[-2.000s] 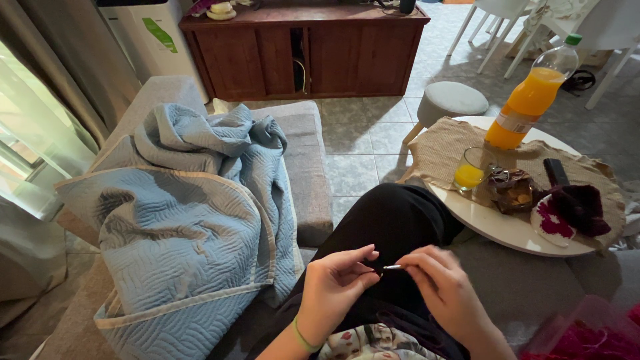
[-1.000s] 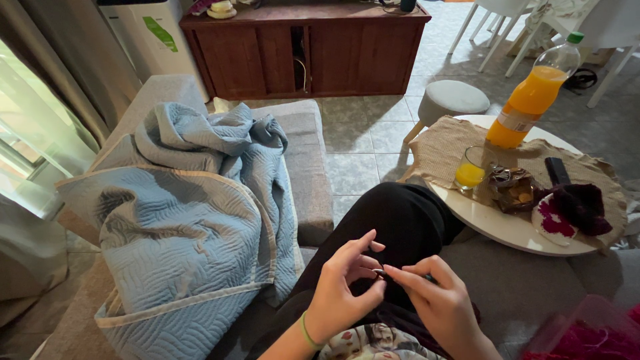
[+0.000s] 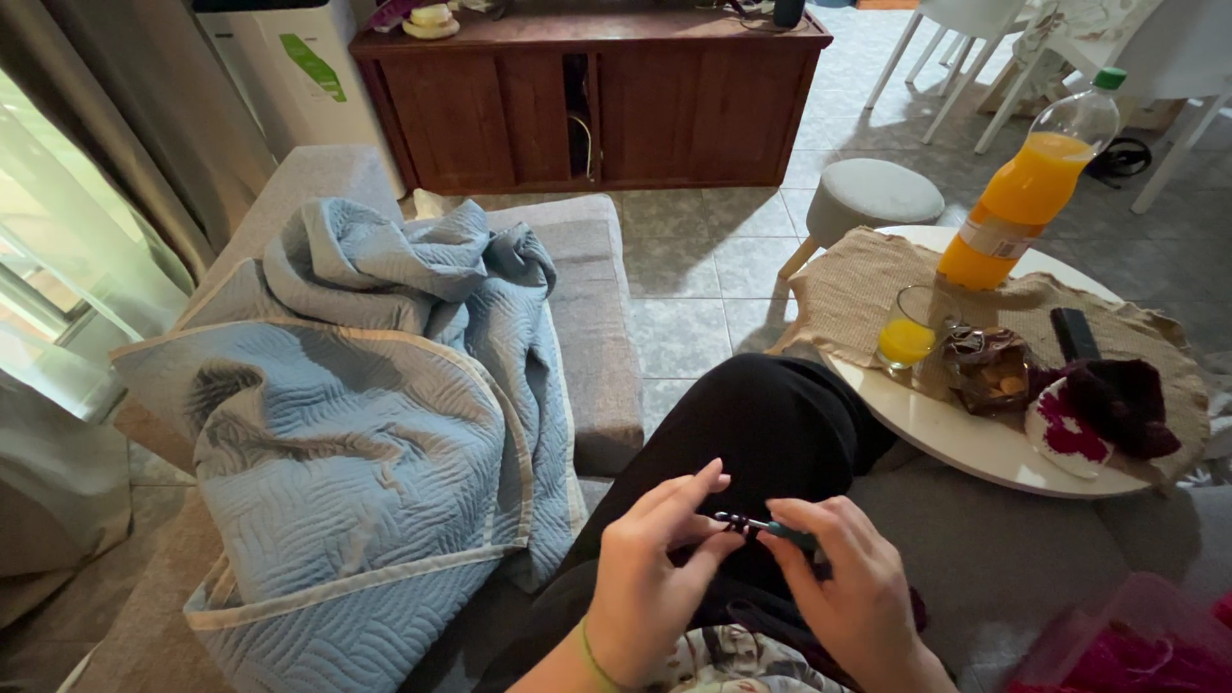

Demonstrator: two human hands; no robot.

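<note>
A crochet hook (image 3: 765, 526) with a metal shaft and a teal grip lies level between my hands, with dark yarn loops (image 3: 736, 521) around its shaft. The grip is held by my right hand (image 3: 847, 568), thumb and index finger on it. Thumb and fingertips of my left hand (image 3: 664, 568) pinch the dark yarn work near the hook's tip, while one finger points up. Dark purple yarn (image 3: 770, 616) hangs below the hands over the lap. Part of the grip is hidden behind the right fingers.
A blue quilted blanket (image 3: 356, 462) covers the grey sofa at left. At right, a round white table (image 3: 924, 428) bears an orange drink bottle (image 3: 1030, 192), a glass (image 3: 907, 332), a snack packet (image 3: 991, 371), a black remote (image 3: 1074, 334) and dark knitted fabric (image 3: 1126, 404). A grey stool (image 3: 881, 192) stands behind.
My right hand and the hook have shifted and turned slightly against the left hand. Several dark loops now show on the shaft. The table things stay where they were.
</note>
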